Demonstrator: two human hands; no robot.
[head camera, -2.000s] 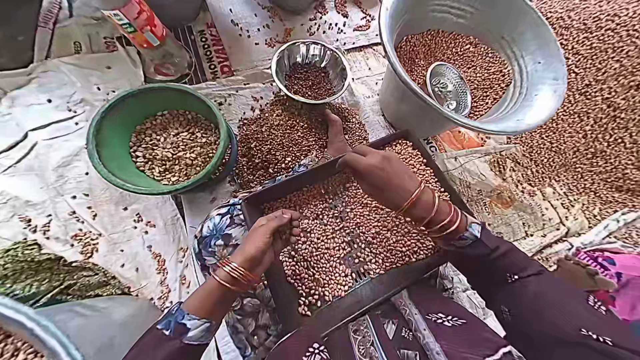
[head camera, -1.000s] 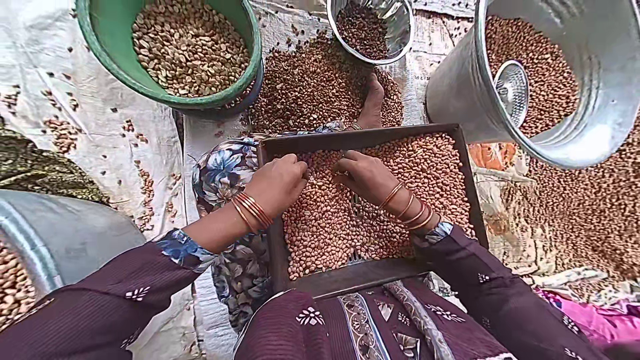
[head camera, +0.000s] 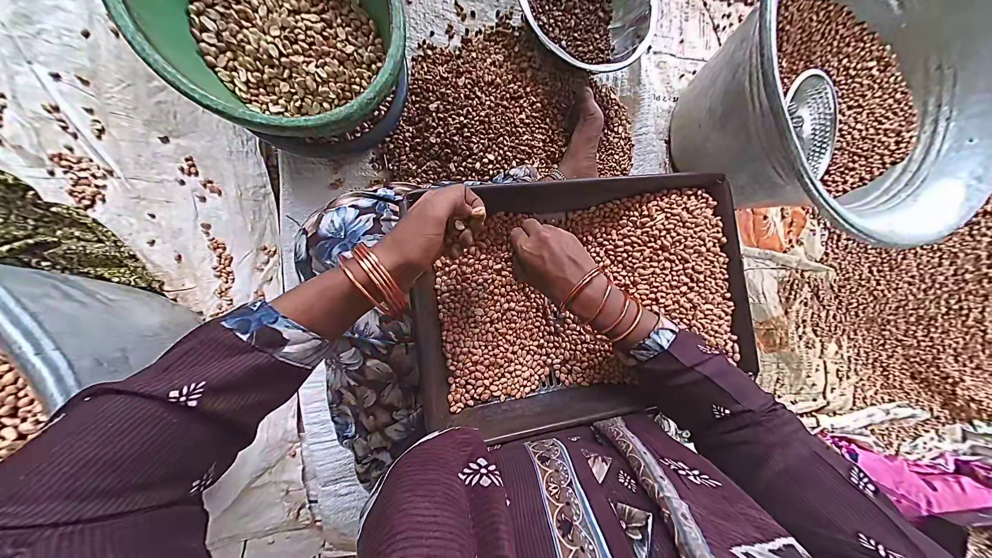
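A dark rectangular tray (head camera: 740, 287) lies across my lap, filled with reddish-brown nuts or seeds (head camera: 659, 256), with bits of its floor showing near the lower edge. Above the tray's upper left corner, my left hand (head camera: 446, 225) is curled around a few pale kernels. My right hand (head camera: 546, 252) rests on the nuts near the tray's upper middle, fingers bent down; whether it pinches one is hidden. A green tub (head camera: 267, 120) of paler kernels (head camera: 287, 54) stands beyond my left hand. A heap of darker pieces (head camera: 473, 108) lies past the tray, beside my bare foot (head camera: 585, 136).
A steel bowl (head camera: 639, 48) holds dark pieces. At the right stands a large metal bucket (head camera: 728, 116) with nuts and a perforated metal scoop (head camera: 812, 120) inside. More nuts (head camera: 922, 310) spread beyond it. Another metal vessel (head camera: 101, 325) stands at the left, on pale sheeting.
My left hand has moved from over the nuts to the tray's upper left corner, with pale kernels now showing in it. The right hand stays over the nuts. Earlier the view shifted closer over the tray.
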